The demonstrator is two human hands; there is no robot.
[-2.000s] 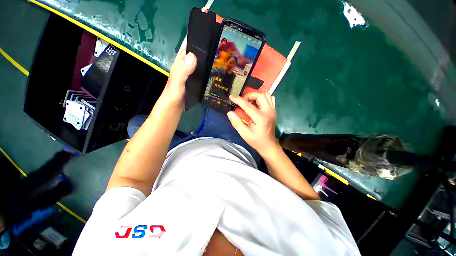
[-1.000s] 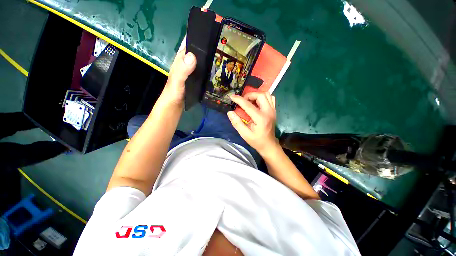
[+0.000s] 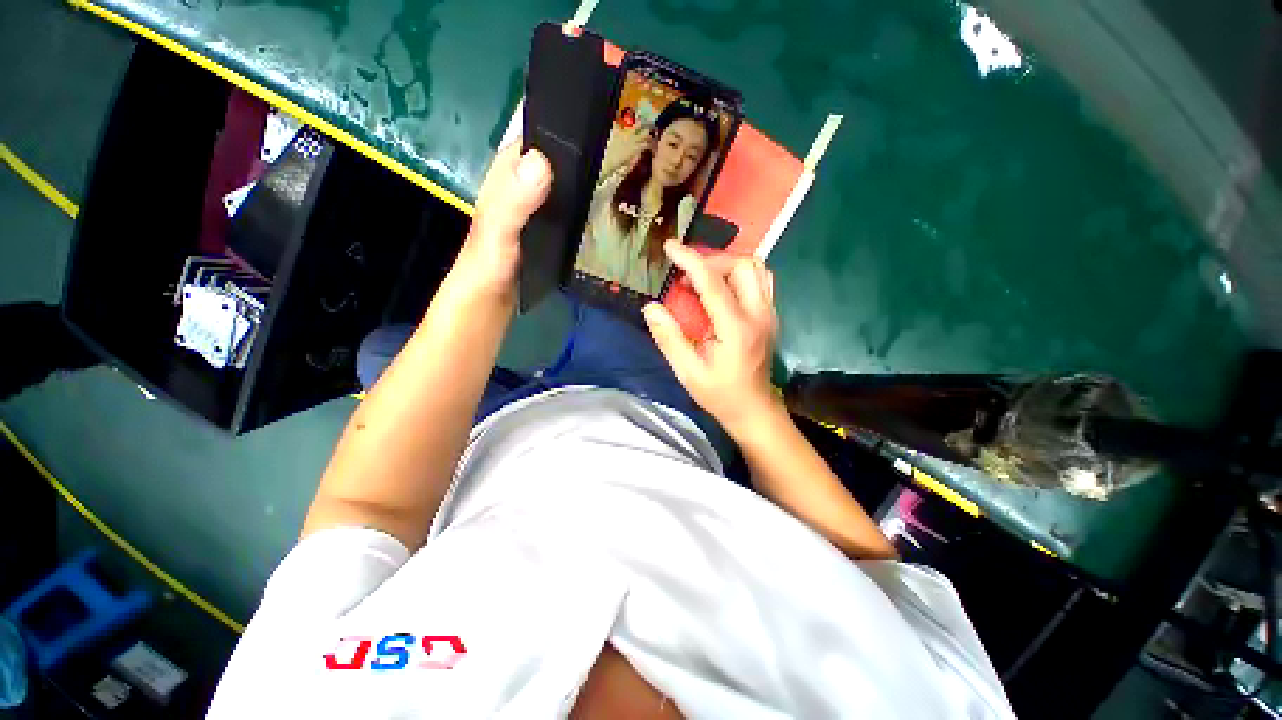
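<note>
A black smartphone with a lit screen showing a picture of a person is near the top centre. Its open black case flap lies to the left. My left hand grips the phone and case by the flap, thumb on top and other fingers hidden behind. My right hand holds nothing, fingers apart and index fingertip over the lower right of the screen; touching or hovering, I cannot tell. An orange-red mat with pale taped edges shows behind the phone.
A green bench spans the top. A black crate with maroon lining and white-silver plates stands left. A plastic-wrapped dark bar lies right. A blue stool is lower left.
The screen shows a different picture. My right index finger has moved slightly up the screen. Dark shapes, seemingly another person's legs, have shifted at the left edge. My left hand keeps its hold.
</note>
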